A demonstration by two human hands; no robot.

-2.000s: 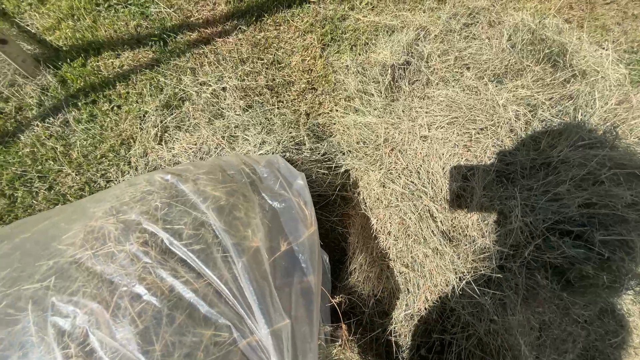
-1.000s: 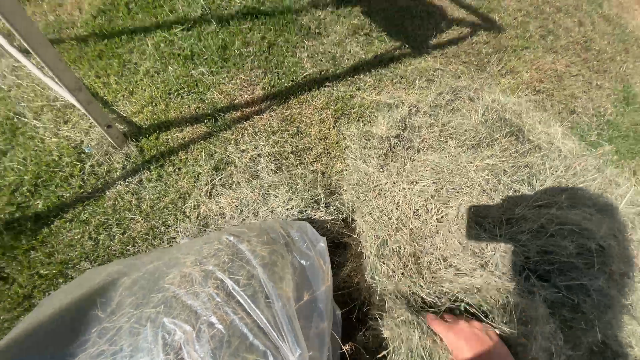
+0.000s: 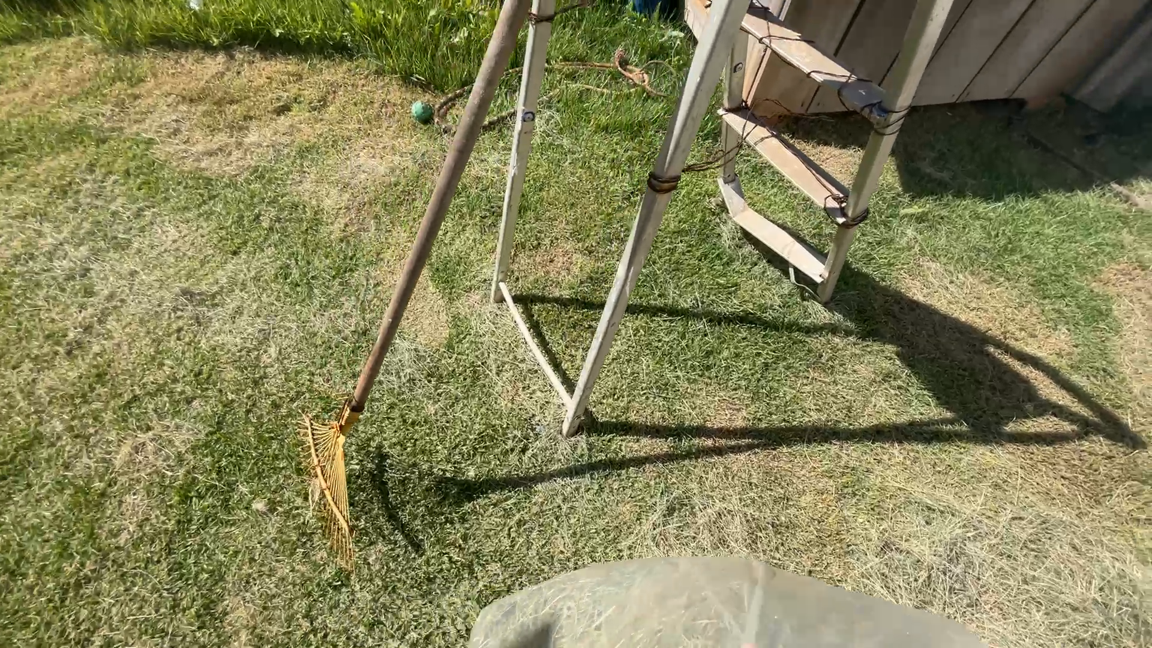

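Observation:
At the bottom edge of the head view is a clear plastic bag (image 3: pixel 711 603) with dry grass inside. Neither my left hand nor my right hand can be made out; a small pinkish spot at the bag's lower edge is too little to tell. Dry cut grass (image 3: pixel 981 558) lies spread on the lawn to the right of the bag. A yellow fan rake (image 3: pixel 331 481) stands tines down at the left, its wooden handle (image 3: pixel 432 216) leaning up toward the ladder.
A wooden stepladder (image 3: pixel 630 261) bound with wire stands on the grass beyond the bag, casting a long shadow to the right. Behind it are a rope (image 3: pixel 630 72) and a wooden plank wall (image 3: pixel 972 54). A green ball (image 3: pixel 421 112) lies left of the rope.
The view has swung up and left, bringing the rake and ladder into sight. A hand was at the dry grass one second ago and is no longer seen there.

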